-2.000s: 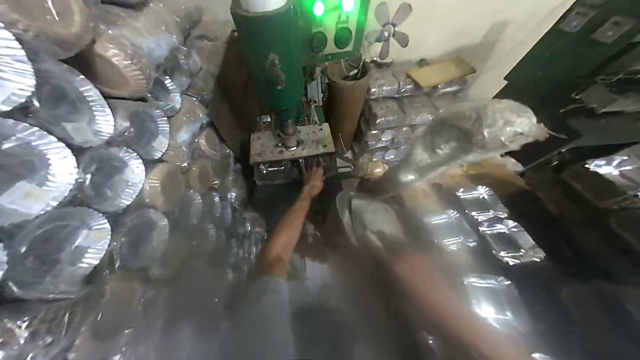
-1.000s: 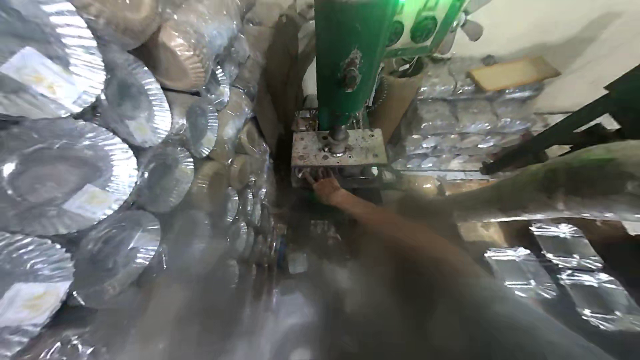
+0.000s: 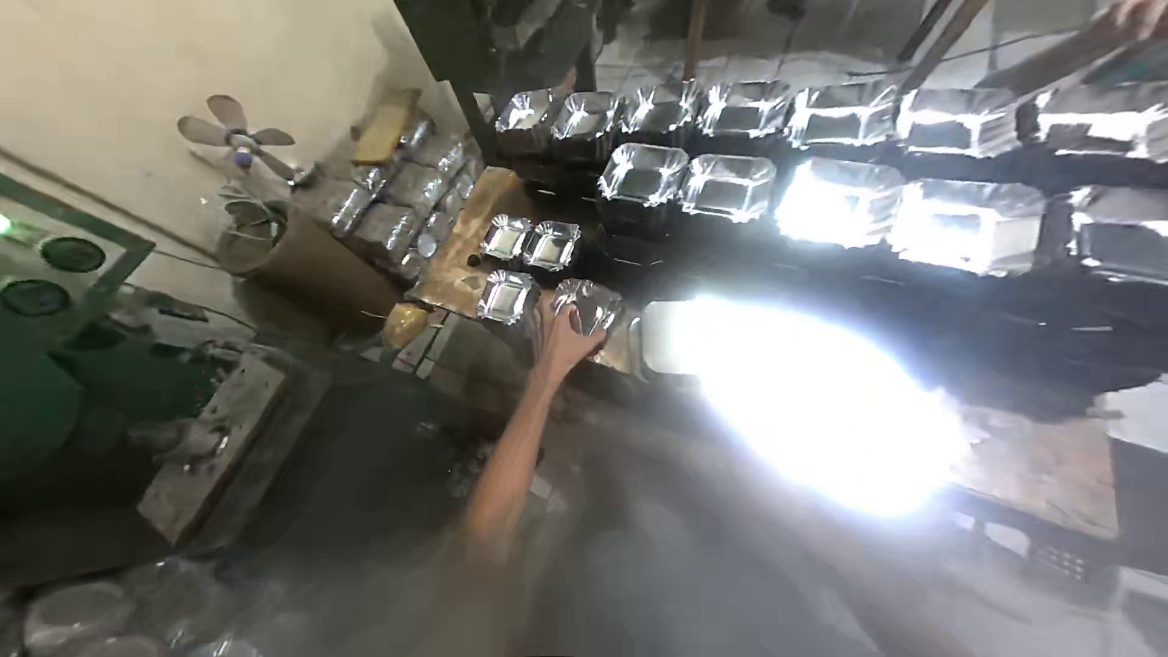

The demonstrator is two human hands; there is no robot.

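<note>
My left hand (image 3: 568, 342) reaches up from the lower middle, its thumb and fingers on the near rim of a square aluminium foil tray (image 3: 589, 301). Beside that tray sits another foil tray (image 3: 506, 297), with two more foil trays (image 3: 552, 245) just above, all close together on a brown board (image 3: 470, 239). My right hand cannot be made out; blur and glare cover the lower right. Right of my left hand lies a pale, shiny flat item (image 3: 671, 338), partly lost in glare.
Two rows of foil trays (image 3: 730, 187) stand across the dark surface. At left are a green press (image 3: 55, 383), its metal plate (image 3: 214, 447), a cardboard tube (image 3: 315, 269), wrapped stacks (image 3: 392, 224) and a small fan (image 3: 239, 141). Another person's hand (image 3: 1141, 16) shows at top right.
The view has swung far to the right. One second ago a hand was at the press plate; now my left hand is at the foil trays on the brown board.
</note>
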